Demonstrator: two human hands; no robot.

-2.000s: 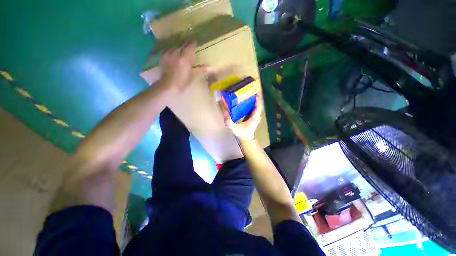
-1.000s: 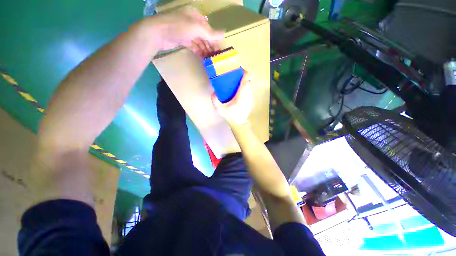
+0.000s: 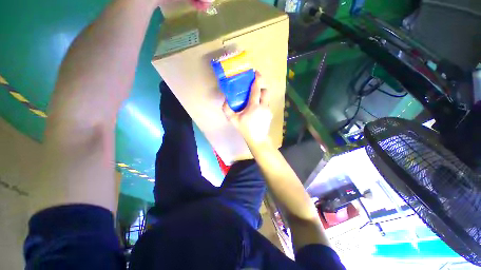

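Observation:
A large brown carton (image 3: 195, 84) stands in front of my legs. A white printed label (image 3: 179, 41) shows on its upper left face. My right hand (image 3: 253, 117) is closed around a blue hand tape dispenser (image 3: 237, 89) with an orange-yellow roll, over the carton's near face. The toothed edge of the dispenser points to the top of the picture. My left hand (image 3: 202, 4) is at the far part of the carton, mostly cut off by the top edge; only some fingertips show, at a small shiny patch.
A black floor fan (image 3: 416, 169) stands at the right, with a round black base (image 3: 311, 26) at the top. A bright table (image 3: 353, 237) with a black box (image 3: 340, 195) is at lower right. Red shows under the carton (image 3: 221, 162). Yellow-black tape marks the green floor.
My left hand has moved away from the dispenser, up to the picture's top edge. The dispenser in my right hand has moved up and left. The carton's label has come into view.

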